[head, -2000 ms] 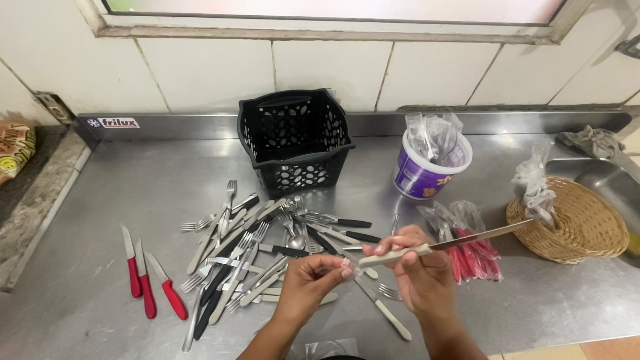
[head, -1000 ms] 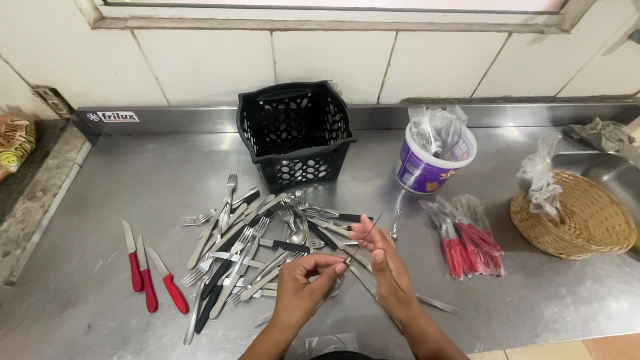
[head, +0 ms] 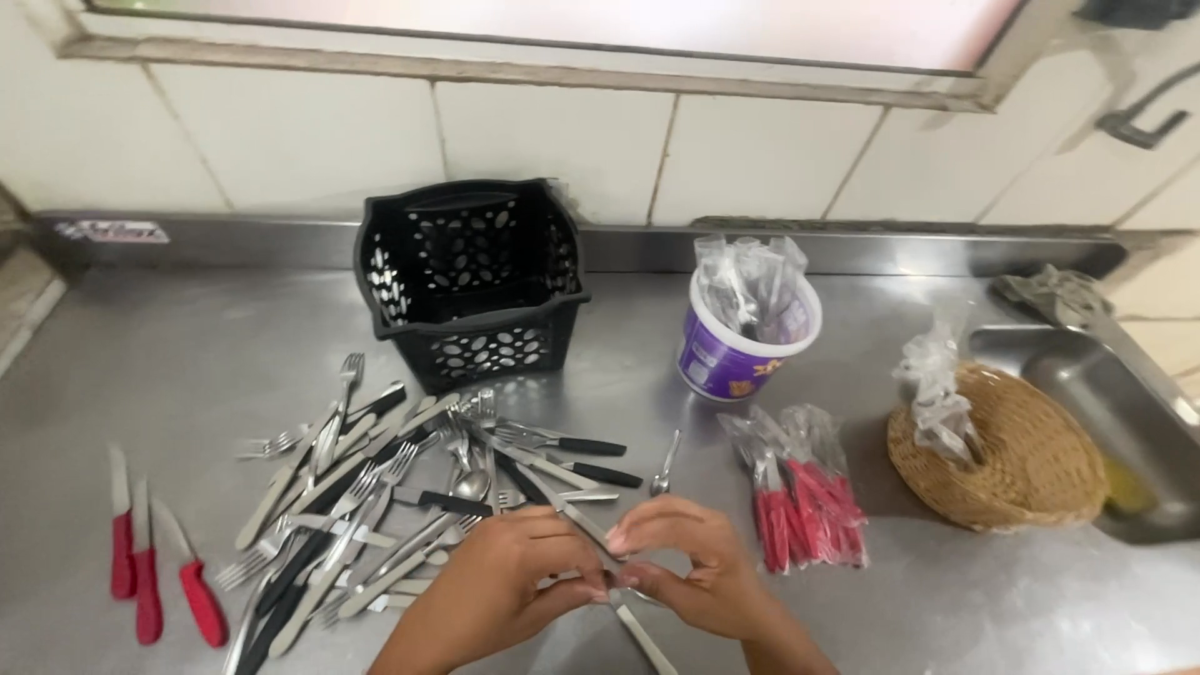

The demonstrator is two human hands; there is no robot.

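My left hand (head: 525,572) and my right hand (head: 694,562) meet fingertip to fingertip over the counter, pinching a thin metal piece of cutlery; fingers hide most of it, so its kind is unclear. A knife's pale handle (head: 643,639) shows just below them. Left of my hands spreads a loose heap of forks, spoons and table knives with black or pale handles (head: 323,581). A small spoon (head: 666,464) lies above my right hand. Several bagged sets with red handles (head: 811,516) lie to the right. Red-handled knives (head: 145,581) lie apart at far left.
A black perforated plastic basket (head: 469,323) stands behind the heap. To its right is a purple and white tub (head: 722,361) holding bagged cutlery. A wicker basket (head: 1003,459) with a clear plastic bag (head: 937,394) sits beside the steel sink (head: 1078,375); a grey cloth (head: 1059,295) lies behind it.
The pale-handled knife that my right hand held out to the right two seconds ago no longer points that way. My hands are closer together. The view has moved nearer the counter.
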